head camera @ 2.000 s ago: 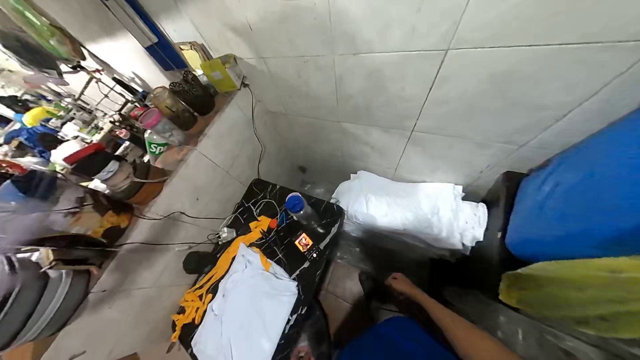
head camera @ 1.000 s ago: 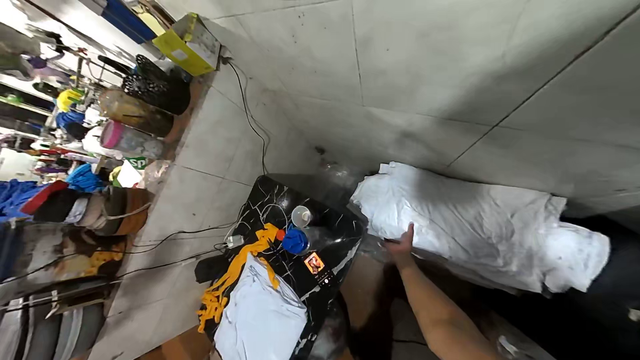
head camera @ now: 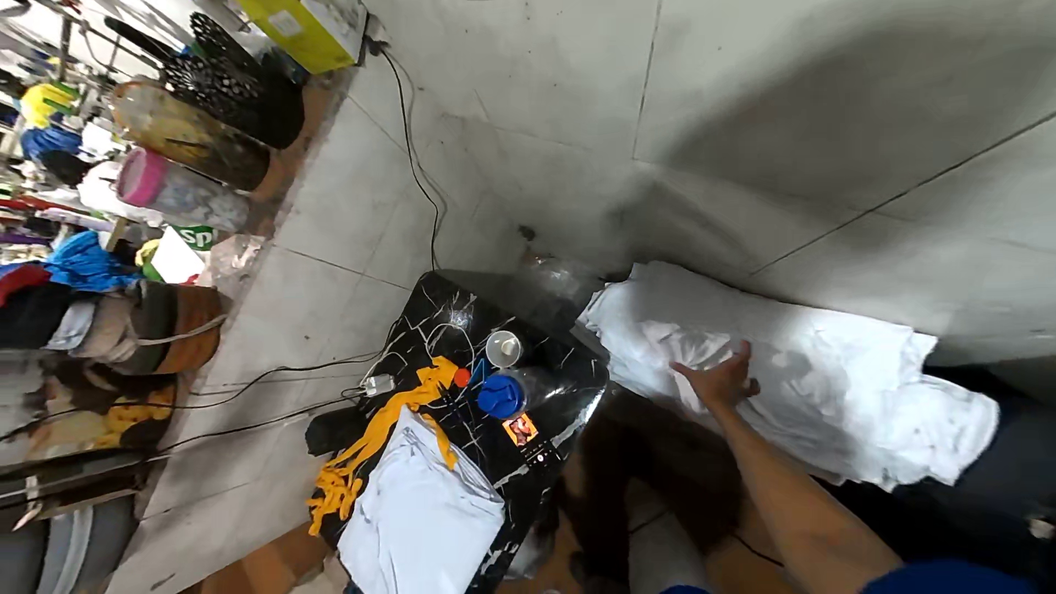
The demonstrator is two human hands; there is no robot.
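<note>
My right hand point(head camera: 719, 379) lies over a stack of white cloth pieces point(head camera: 825, 355), fingers spread, with the forearm coming in from the lower right. Whether the fingers press on the cloth or hover just above it, I cannot tell. The stack stands low along the wall, right of a black marble-patterned table point(head camera: 528, 483). Another white cloth point(head camera: 421, 511) rests on this table beside yellow-orange fabric strips point(head camera: 363, 454). My left hand is out of sight.
The table also holds a blue-lidded clear bottle point(head camera: 503, 396), a white cup point(head camera: 503, 349) and a white charger point(head camera: 379, 384). A cable point(head camera: 417, 177) hangs down the tiled wall. Jars point(head camera: 177, 190) and a yellow box point(head camera: 309, 33) stand on a ledge at upper left.
My right hand has moved from below the white stack onto or just over it, and its fingers have spread. The view has shifted, bringing the stack closer.
</note>
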